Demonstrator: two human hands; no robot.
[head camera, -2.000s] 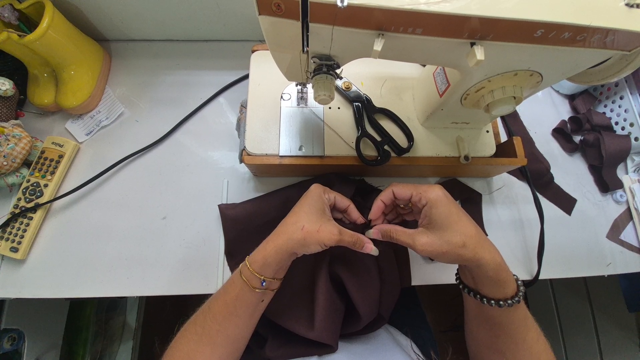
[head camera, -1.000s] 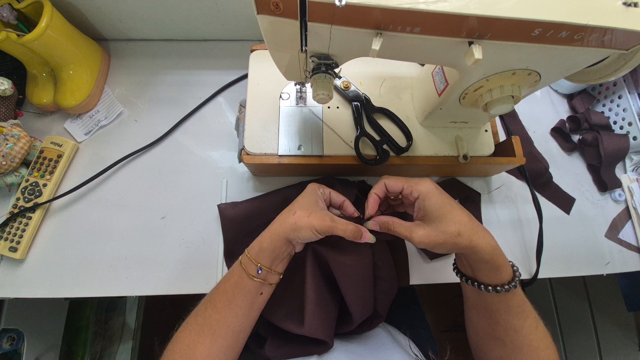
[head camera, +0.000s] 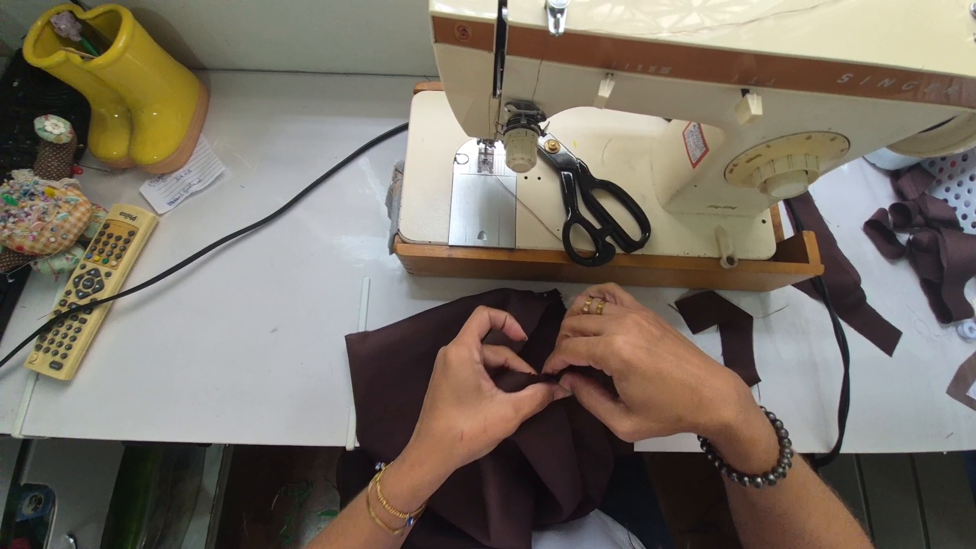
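Dark brown fabric lies over the front edge of the white table and hangs down toward my lap. My left hand pinches the cloth's edge between thumb and index finger. Close against it, my right hand grips the same edge with thumb and fingertips. The fingertips nearly meet, and whatever lies between them is too small to tell. Behind my hands stands a Singer sewing machine in a wooden base. Black-handled scissors rest on its bed, right of the metal needle plate.
A black cord crosses the table and a remote control. Yellow ceramic boots and a pincushion stand at the left. Brown fabric scraps and strips lie at the right, near another cord.
My hands stay at the same part of the cloth, with only small shifts of the fingers. The scissors and the machine have not moved.
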